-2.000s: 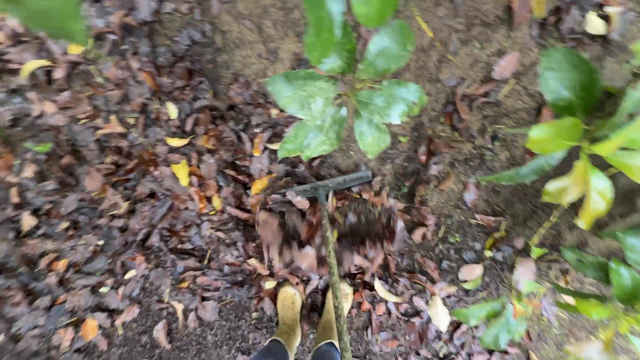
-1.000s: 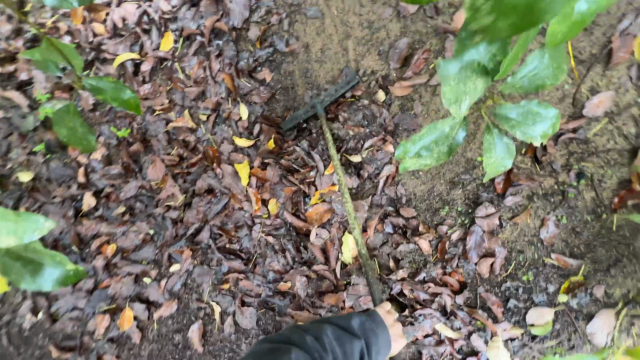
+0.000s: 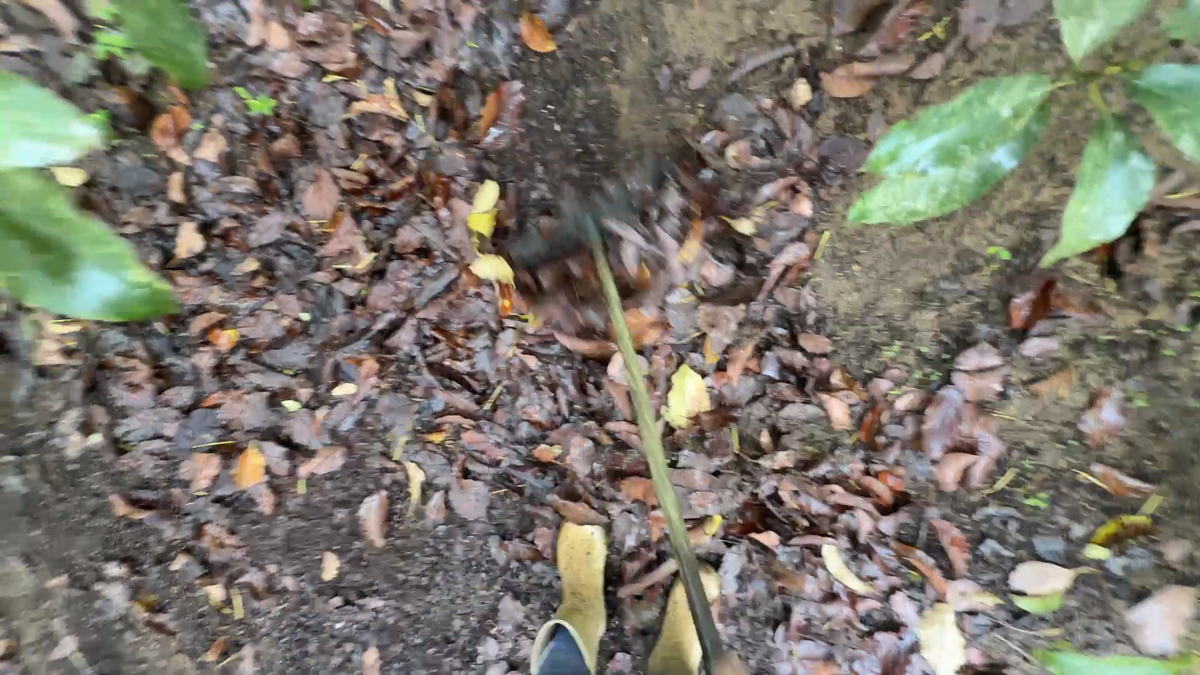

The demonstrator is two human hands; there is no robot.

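Observation:
A rake's long, rough wooden handle (image 3: 647,412) slants up from the bottom edge, right of centre. Its dark crossbar head (image 3: 572,230), blurred, lies among wet brown fallen leaves (image 3: 534,375). Neither of my hands can be made out; the handle's upper end leaves the view at the bottom, where a small blurred pale patch cannot be identified. A few yellow leaves (image 3: 687,397) lie beside the handle.
My tan boots (image 3: 583,572) stand at the bottom, either side of the handle's line. Green leafy branches hang in at left (image 3: 66,244) and upper right (image 3: 966,150). Bare damp soil (image 3: 909,281) shows at right, and dark soil (image 3: 84,562) at lower left.
The rake head has drawn nearer to me through the leaves since one second ago. The hand and dark sleeve seen then at the handle have left the view.

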